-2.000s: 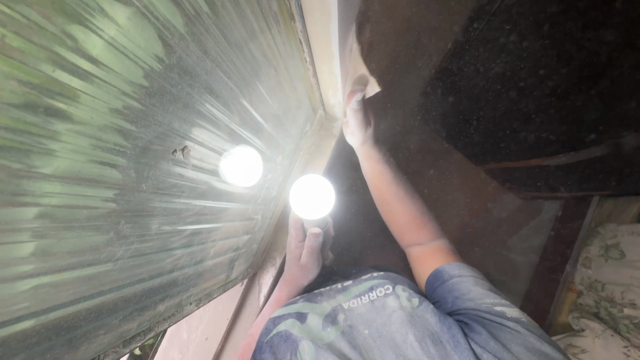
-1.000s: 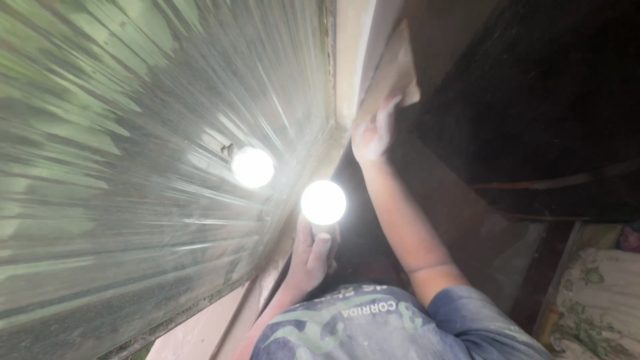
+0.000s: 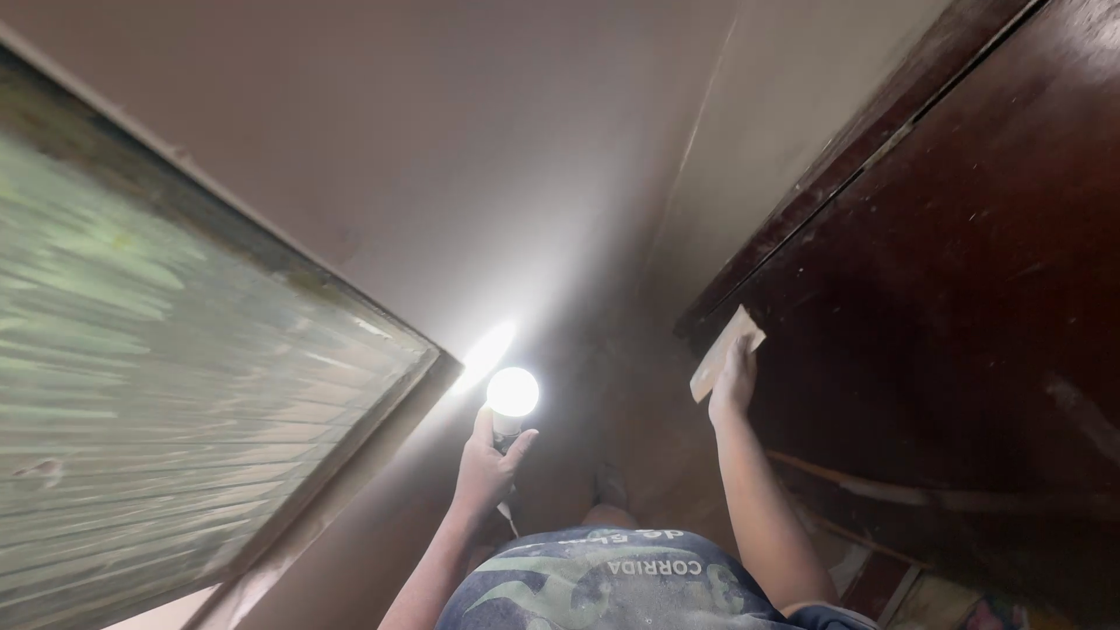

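Note:
My left hand [image 3: 492, 464] grips the socket of a lit light bulb [image 3: 513, 392], with a cord hanging below it. The bulb throws a bright patch on the pale wall [image 3: 420, 175] close by. My right hand [image 3: 735, 378], arm stretched forward, holds a flat tan sheet [image 3: 719, 354], which looks like sandpaper; its exact kind cannot be told. The sheet stands apart from the pale wall, near the lower end of a dark wooden edge. Dust covers my printed shirt.
A ribbed glass window pane [image 3: 201, 394] in a worn frame [image 3: 350, 472] fills the left side. On the right stands a large dark reddish-brown wooden panel [image 3: 945, 289]. Patterned cloth [image 3: 941, 604] lies at the lower right. A foot shows on the floor.
My right hand has come away from the wall strip beside the window, with the sheet still in it. The view has swung right, showing more wall and the dark panel.

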